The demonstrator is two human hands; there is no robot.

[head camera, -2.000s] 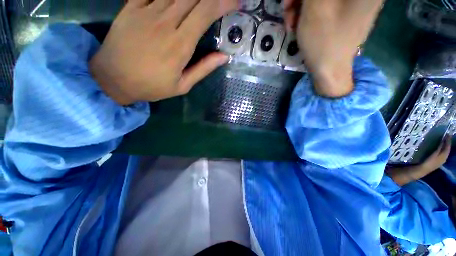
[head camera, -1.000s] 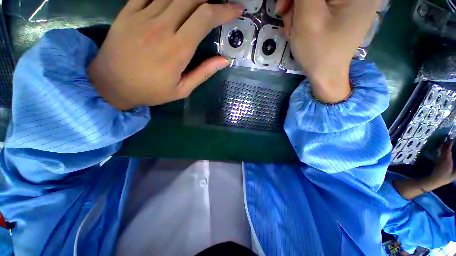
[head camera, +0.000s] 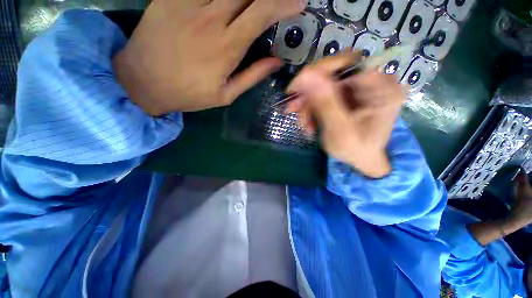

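My right hand (head camera: 350,105) is blurred and closed around tweezers (head camera: 350,72). The tweezer tips point left over the dotted sheet (head camera: 286,128), which lies near the bench edge and is partly covered by this hand. A tray of speaker-like units (head camera: 415,23) with pale frames and dark round centres lies beyond the sheet. My left hand (head camera: 186,58) is spread palm down at the tray's left side, its thumb apart from the fingers. Its fingertips reach the tray's edge, partly cut off by the top of the picture. Whether a piece is on the tweezer tips cannot be told.
At the right, another tray of units (head camera: 487,154) lies at a slant beside another person's hand (head camera: 519,206) and blue sleeve. Clear plastic film (head camera: 516,32) lies at the upper right. Dark ribbed strips (head camera: 9,75) are at the far left. The mat (head camera: 233,166) is dark green.
My right hand has moved back from the tray, towards me and over the dotted sheet, uncovering more units. My left hand has shifted slightly to the right in the picture.
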